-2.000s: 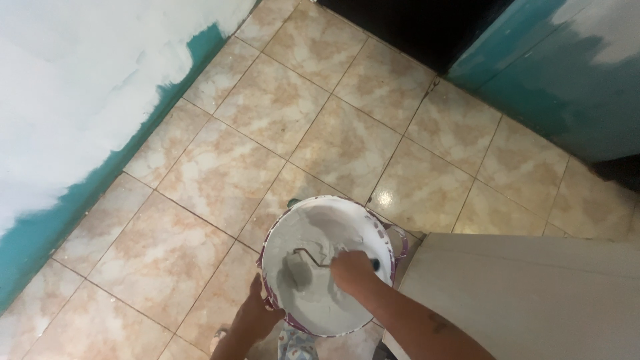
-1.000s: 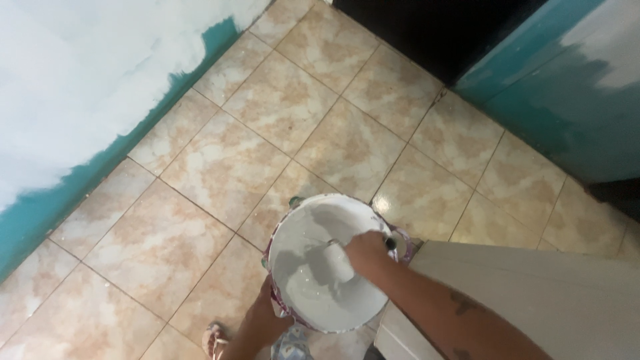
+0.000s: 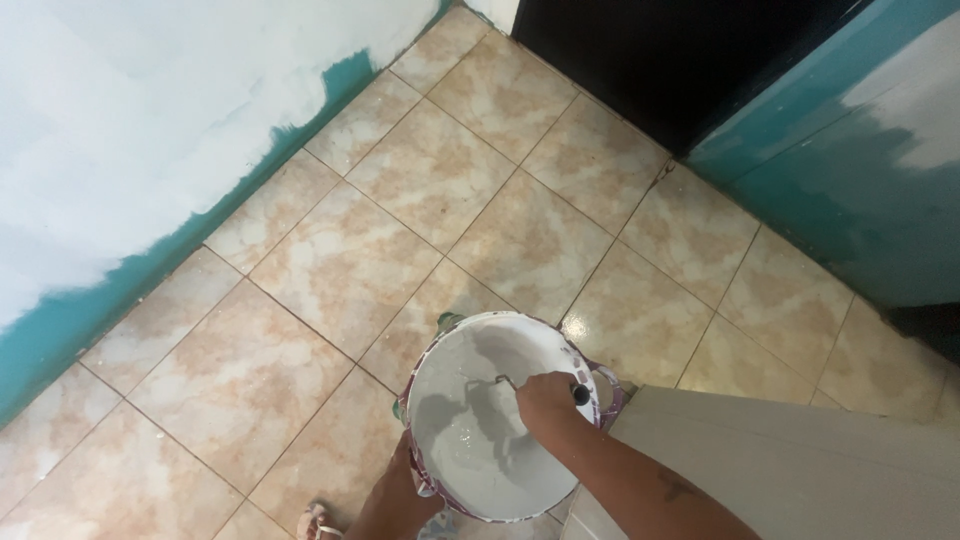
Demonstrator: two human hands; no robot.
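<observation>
A round bucket (image 3: 517, 322) with a white inside and a splattered purple rim holds whitish-grey paint (image 3: 465, 442). My right hand (image 3: 551, 405) is closed around the handle of a paint roller (image 3: 506, 381) over the bucket; the dark end of the handle sticks out beside the fist. Part of the bent metal rod shows, while the roller head is not clearly visible, and I cannot tell whether it lies in the paint. My left hand (image 3: 420, 487) grips the bucket's lower left side, its fingers partly hidden by the rim.
A teal wall partly coated in white (image 3: 187, 112) runs along the left. At upper right are a dark doorway (image 3: 607, 60) and another teal wall (image 3: 810, 180). A pale panel (image 3: 765, 457) stands right of the bucket. A sandaled foot (image 3: 321, 521) shows on the tiled floor (image 3: 315, 270).
The roller head showed in the bucket in both earlier frames and is no longer plainly seen. My right hand still holds the handle, and my left hand stays at the bucket's side.
</observation>
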